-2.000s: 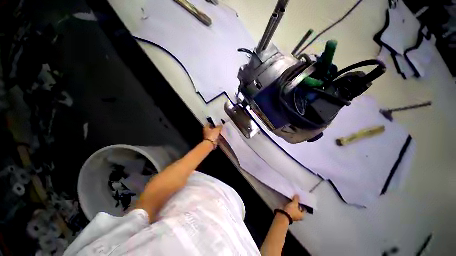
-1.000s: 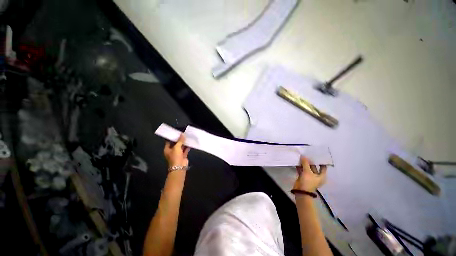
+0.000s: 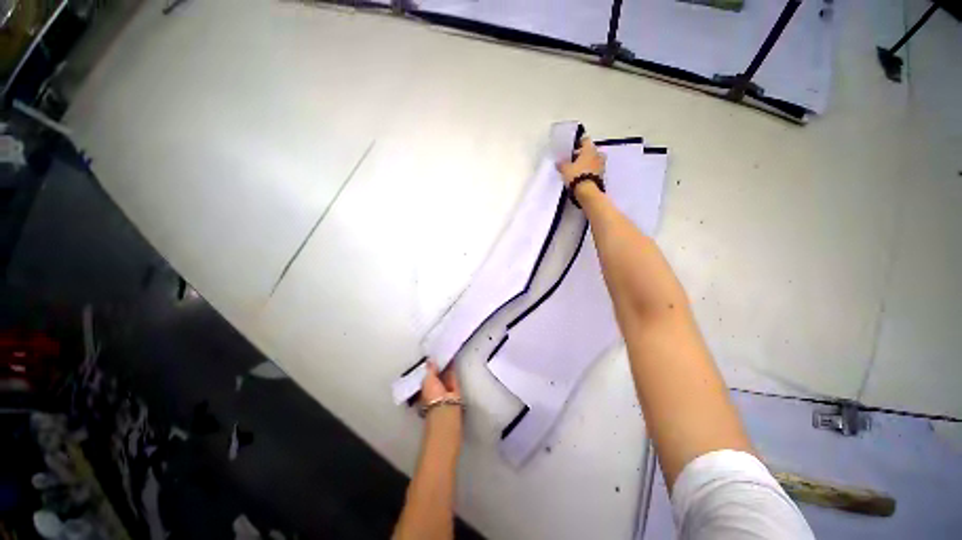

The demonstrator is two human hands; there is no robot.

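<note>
A long curved cut piece (image 3: 496, 269), white on top with a dark layered edge, lies on or just above the pale table. My left hand (image 3: 441, 388) holds its near lower end, beside a silver bracelet. My right hand (image 3: 583, 169) holds its far upper end, where the end bends up; a dark bead bracelet is on that wrist. A wider cut panel (image 3: 591, 280) with dark edges lies just right of the strip, with a narrow gap between them. My right forearm passes over its right side.
A paper-topped lay (image 3: 696, 47) with clamps (image 3: 742, 84) lies at the back. Another lay (image 3: 760, 427) at lower right carries a clamp (image 3: 842, 419) and a yellow-brown weight (image 3: 839, 494). The table (image 3: 211, 158) has its edge at left, above dark floor with scraps.
The view has moved along the table and the cutting machine is out of view. Both hands have carried the strip from the table's edge to beside the wider panel.
</note>
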